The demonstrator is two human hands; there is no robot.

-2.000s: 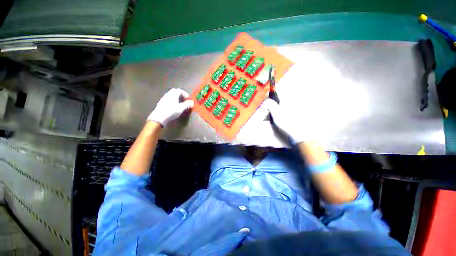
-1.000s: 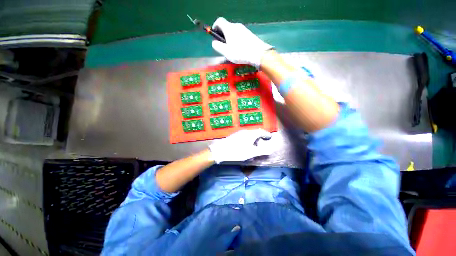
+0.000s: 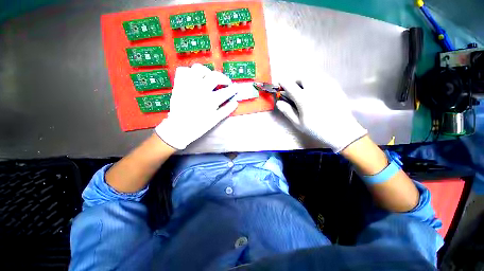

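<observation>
Small green circuit boards lie in rows on a red-orange foam pad on the metal plate. My left hand, in a white glove, lies over the pad's lower middle and hides one or more boards; its fingertips are at a pale, overexposed board in the near right corner. Whether they grip it I cannot tell. My right hand, also gloved, holds side cutters with dark handles. Their jaws point left and meet the right end of that pale board.
A long black object lies at the plate's right side. A blue stick with yellow ends and a black device are at the far right. A red bin is at lower right, and a black tote at lower left.
The pad appears closer and further left. My right hand has come back from beyond the pad to its near right corner with the cutters. My left hand has moved from the near edge onto the pad.
</observation>
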